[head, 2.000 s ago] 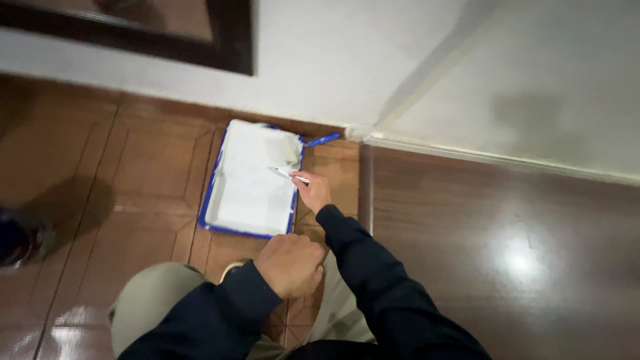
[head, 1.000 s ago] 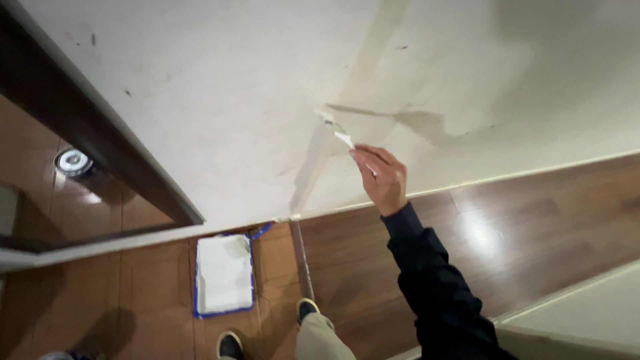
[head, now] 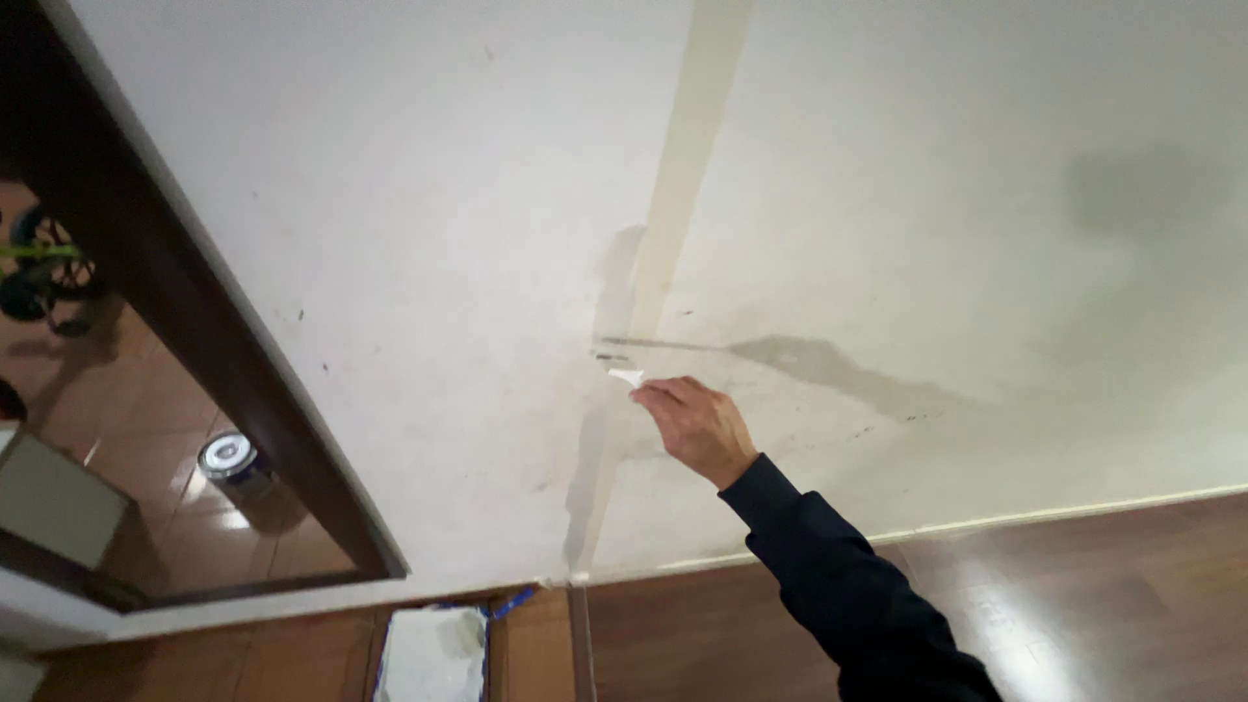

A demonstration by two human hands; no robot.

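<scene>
My right hand (head: 697,429), in a dark sleeve, grips a small paintbrush (head: 625,374) by its white handle. The brush head is at the white wall (head: 468,292), beside a vertical beige strip (head: 694,136); whether the bristles touch the wall cannot be told. The shadow of hand and brush falls on the wall to the right. Below stands a paint tray (head: 434,655) with white paint and blue edges, cut off by the bottom of the view. A blue handle (head: 514,602) sticks out at its upper right. My left hand is out of view.
A dark-framed mirror (head: 219,322) at the left reflects a can, a pale box and wheels. Small dark marks dot the wall. Brown tile (head: 244,648) and wood-look flooring (head: 712,634) meet at a strip below the wall.
My right hand has moved from above the paint tray up to the wall with the brush. My left hand, seen near the tray two seconds ago, has left the view. The view has tilted up.
</scene>
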